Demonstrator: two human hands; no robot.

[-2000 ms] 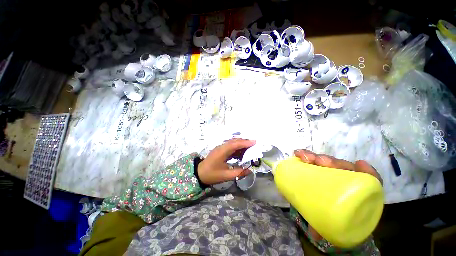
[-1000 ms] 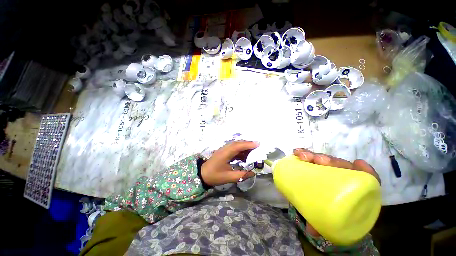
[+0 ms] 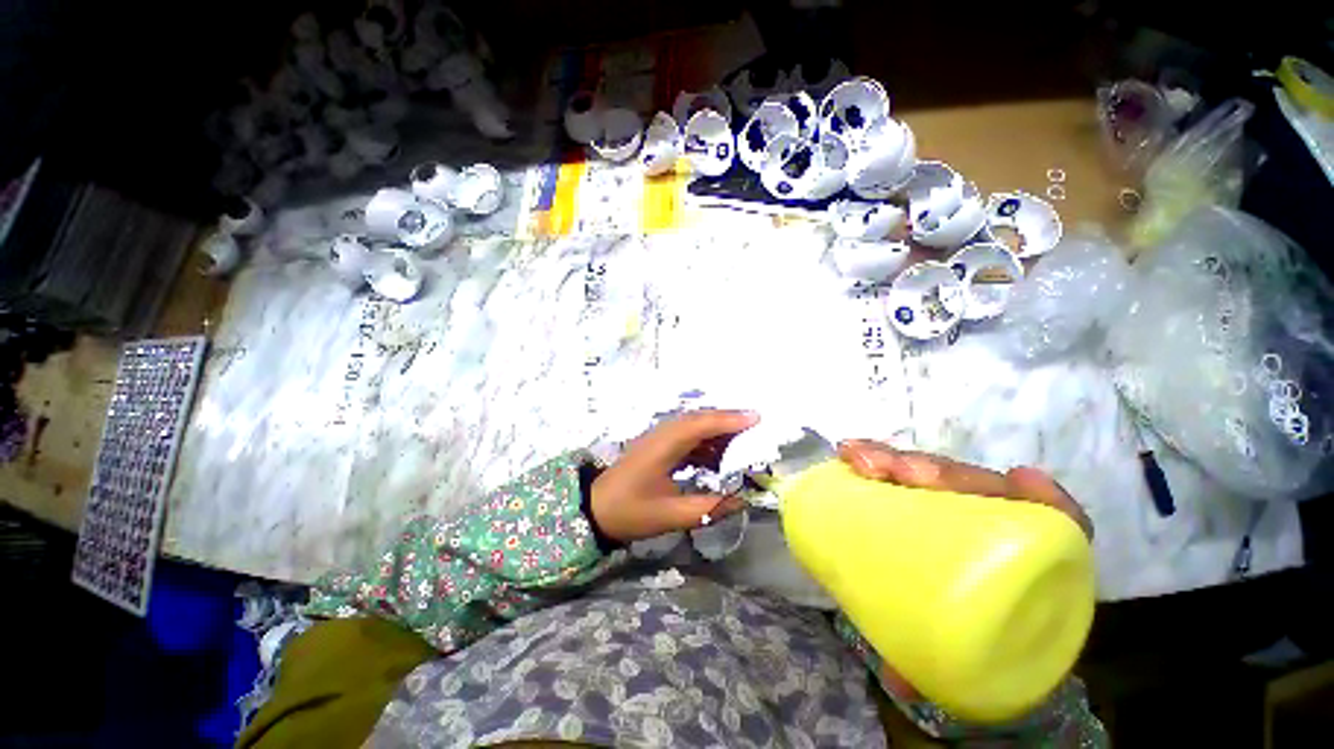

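Note:
My left hand (image 3: 667,477) holds a white plastic shell (image 3: 780,448) between thumb and fingers, low in the middle of the view. My right hand (image 3: 966,480) grips a bright yellow squeeze bottle (image 3: 944,593), tilted with its base toward me. The bottle's nozzle points into the shell's opening; its tip is too small to tell whether it touches. Most of my right hand is hidden behind the bottle. Another white shell (image 3: 717,533) lies just below my left hand.
White shells with dark inserts (image 3: 928,300) stand at the back right, others (image 3: 411,218) at back left. A dotted panel (image 3: 139,468) lies at left. A bulging clear bag (image 3: 1236,351) and a dark-handled tool (image 3: 1157,483) lie at right. White sheeting (image 3: 483,351) covers the bench.
The yellow bottle and my right hand have shifted slightly left, the nozzle going further toward the shell. My left hand still holds the shell in nearly the same place.

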